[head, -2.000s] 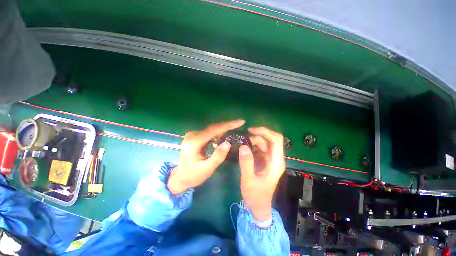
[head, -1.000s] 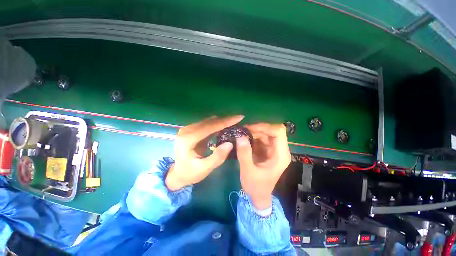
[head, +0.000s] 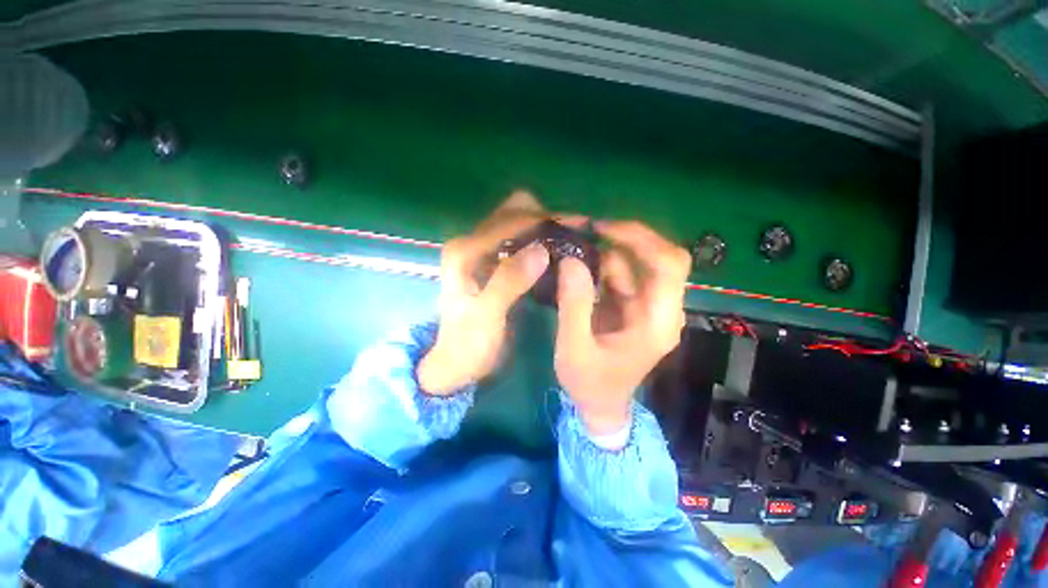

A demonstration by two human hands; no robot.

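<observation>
A black round electronic module (head: 563, 246) with a speckled face is held up between my two bare hands, over the near edge of the green belt. My left hand (head: 483, 299) grips its left side, with the thumb on the near face. My right hand (head: 621, 304) grips its right side, with the thumb beside the left thumb. The fingers hide the sides and back of the module.
Similar modules (head: 776, 241) sit spaced along the belt (head: 402, 138), right and far left. A parts tray (head: 216, 310) with a round ring and yellow block is at left, a red container (head: 23, 308) beside it. Test fixtures (head: 758, 459) with red displays and red handles are at lower right.
The view has shifted, so the belt rail stands higher and more red handles show. My left fingers have curled closer around the module. Both hands still hold it.
</observation>
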